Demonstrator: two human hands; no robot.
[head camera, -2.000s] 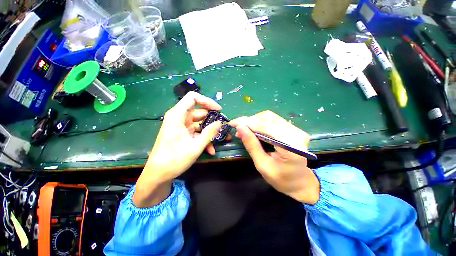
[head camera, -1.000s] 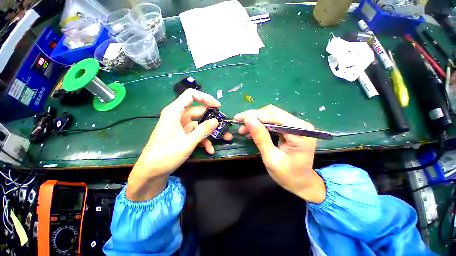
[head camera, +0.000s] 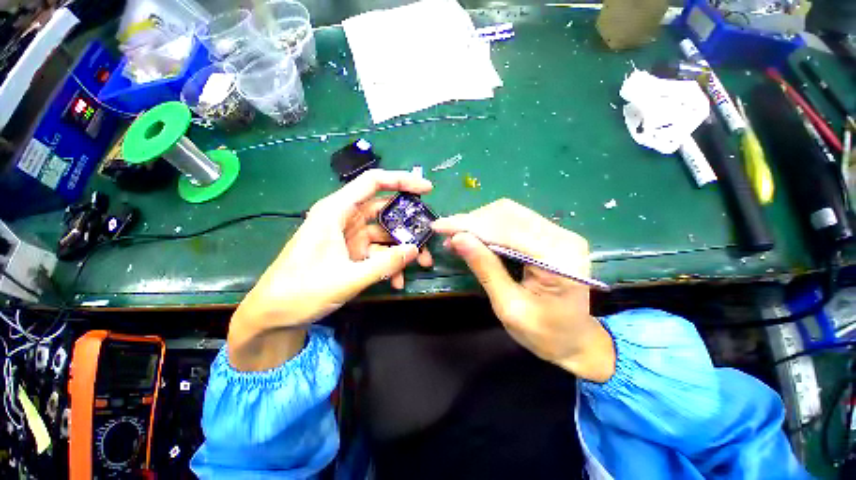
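Note:
The black square watch case (head camera: 407, 218) is held near the front edge of the bench, its open side up, with a circuit board and pale parts showing inside. My bare left hand (head camera: 328, 248) grips it by its edges, thumb at the lower edge. My bare right hand (head camera: 526, 277) holds thin tweezers (head camera: 544, 264), slanting down to the right. Their tips are at the right side of the case, mostly hidden by my fingers; I cannot tell if they touch a part.
A closed black housing (head camera: 355, 159) lies behind my left hand. A solder spool (head camera: 192, 161) and clear cups (head camera: 270, 86) stand left. White paper (head camera: 422, 61) lies at the back, crumpled tissue (head camera: 664, 112) and markers right. An orange multimeter (head camera: 86, 403) is lower left.
The case has turned so its open side faces up more fully, and my left thumb has moved to its lower edge. The tweezers have changed their slant. The view has shifted slightly.

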